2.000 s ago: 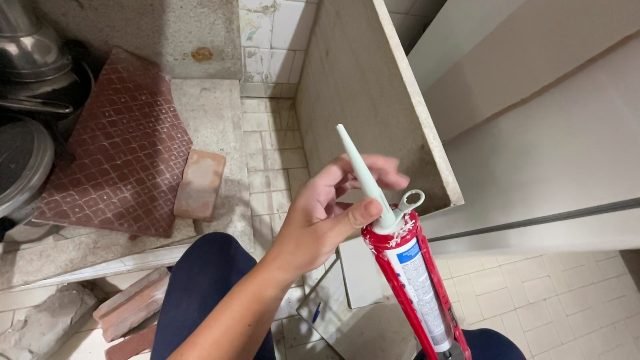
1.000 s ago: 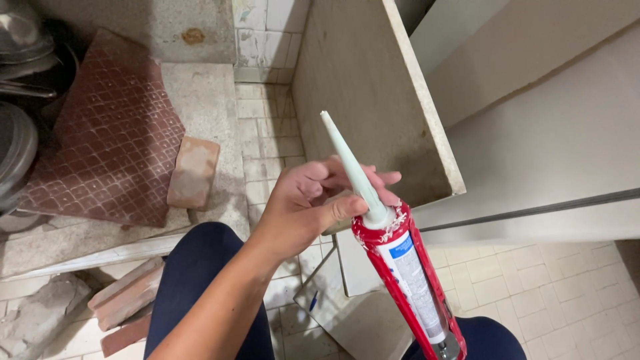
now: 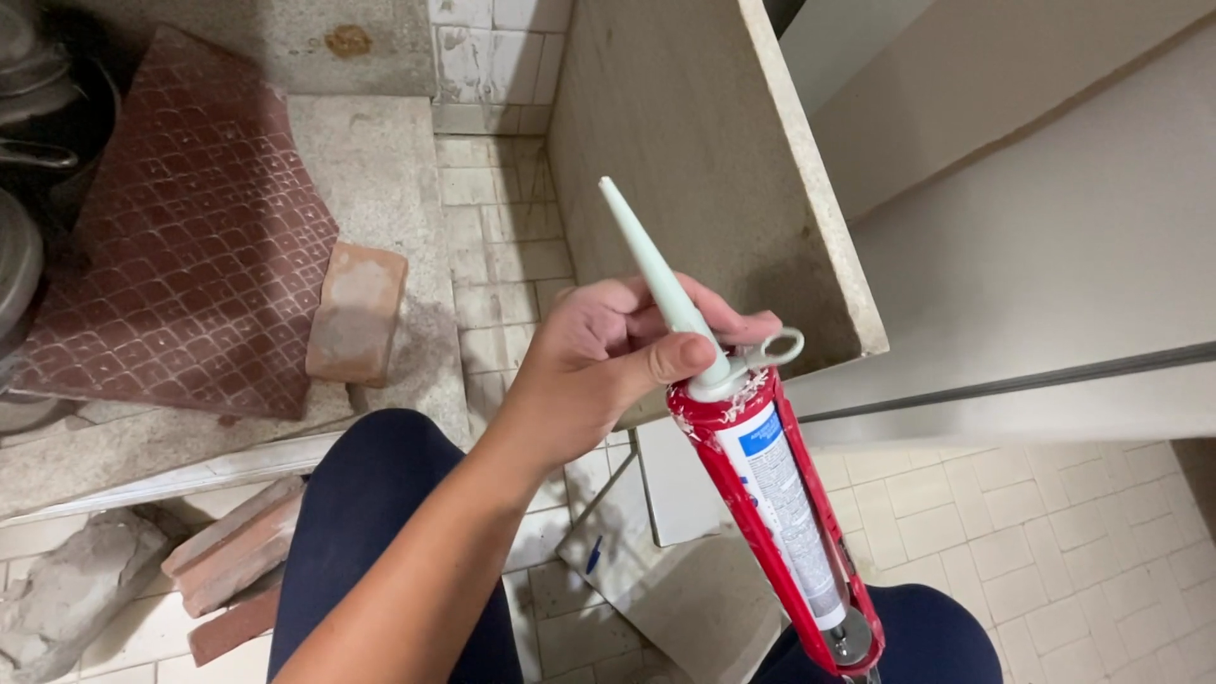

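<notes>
A red caulking gun (image 3: 788, 513) holds a sealant cartridge (image 3: 781, 503) with a printed label, tilted with its tip up and to the left. White residue clings around the gun's front end. My left hand (image 3: 627, 361) has its thumb and fingers closed around the lower part of the pale, tapered nozzle (image 3: 665, 275). A small plastic ring (image 3: 781, 348) sticks out beside the nozzle's base. The nozzle's narrow end points away from me. The gun's rear end runs out of the bottom of the view, and my right hand is not visible.
A concrete ledge at left bears a broken red patterned tile (image 3: 190, 228), a brick piece (image 3: 356, 313) and metal pots (image 3: 19, 256). An upright slab (image 3: 703, 171) stands ahead. Brick pieces (image 3: 237, 546) lie below the ledge. A blue pen (image 3: 595, 554) rests near loose tiles between my knees.
My left hand's fingers, spread beside the nozzle two seconds ago, have closed in on its lower part. The caulking gun stays in about the same pose.
</notes>
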